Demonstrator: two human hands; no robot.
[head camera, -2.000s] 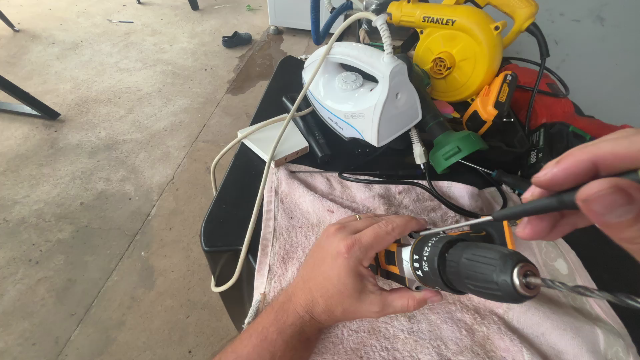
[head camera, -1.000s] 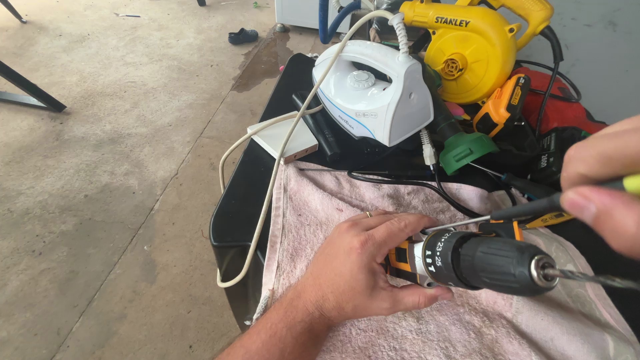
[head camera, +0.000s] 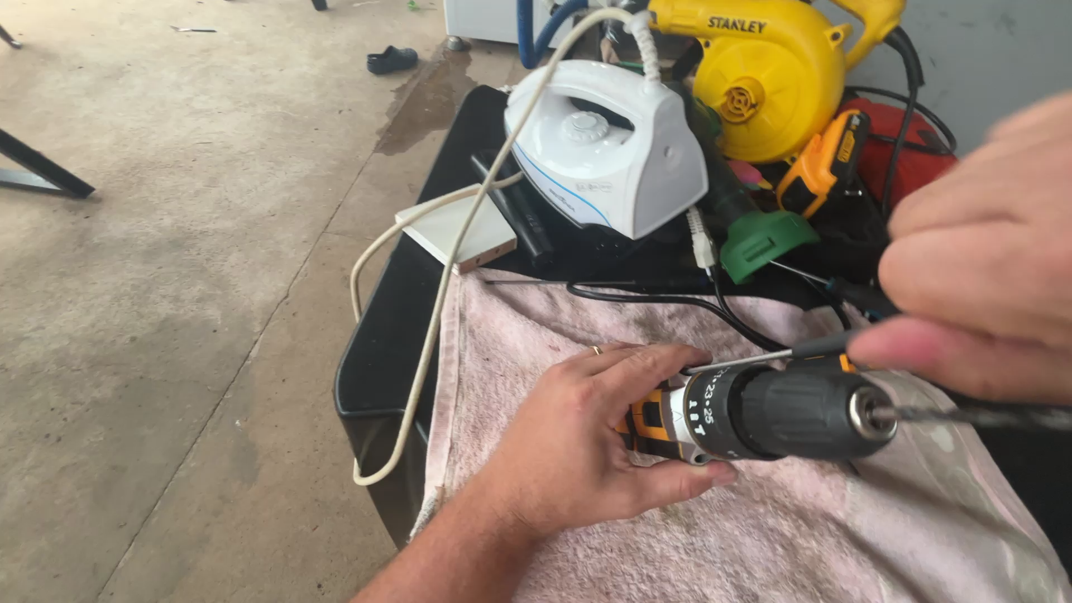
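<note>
My left hand (head camera: 586, 435) is wrapped around the body of a yellow and black cordless drill (head camera: 779, 410), which lies on a pink towel (head camera: 519, 327). A drill bit (head camera: 971, 415) sits in the chuck and points right. My right hand (head camera: 988, 260) grips the dark handle of a screwdriver (head camera: 749, 360). Its thin metal shaft reaches left along the top of the drill's numbered collar, and the tip is by my left index finger; whether it sits in a screw cannot be seen. The handle is mostly hidden by my right hand.
Behind the towel, a white clothes iron (head camera: 611, 159) stands on a black surface (head camera: 377, 368) beside a flat white box (head camera: 461, 230). A yellow blower (head camera: 770, 75), an orange and black battery (head camera: 825, 163) and a green plastic part (head camera: 766, 243) are farther right. The iron's cord (head camera: 435, 327) loops over the left edge.
My right hand has risen and turned, with its fingers now curled over the screwdriver handle. My left hand still holds the drill.
</note>
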